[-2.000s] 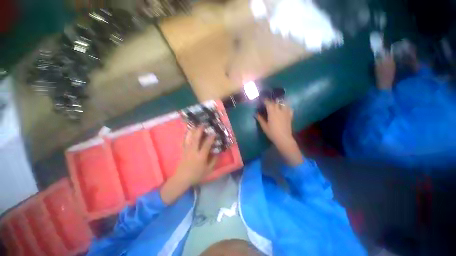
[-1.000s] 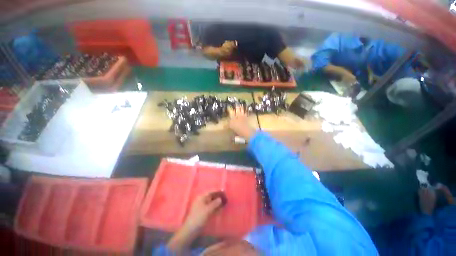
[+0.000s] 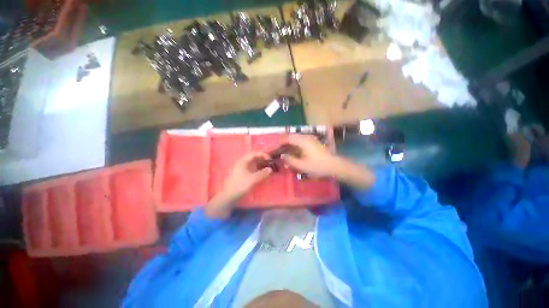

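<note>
My left hand (image 3: 248,172) and my right hand (image 3: 307,157) are close together over the red divided tray (image 3: 183,171). Between their fingers they hold a small black-and-silver piece (image 3: 275,162); blur and the fingers hide its exact shape. The tray's left compartments show bare red. Dark and silver pieces show at the far right of the tray, partly hidden by my right hand. A loose pile of black-and-silver pieces (image 3: 198,53) lies on the brown board beyond the tray.
A second red tray (image 3: 93,207) is at the left, a white sheet (image 3: 57,114) beyond it. A white tag (image 3: 272,107), a thin dark stick (image 3: 355,90), crumpled white scraps (image 3: 421,57) and a square head (image 3: 395,151) lie around. A person's blue sleeve (image 3: 511,201) is at right.
My right hand has come back from the pile to my left hand over the tray. Both hands now hold a piece together. The view has tilted down.
</note>
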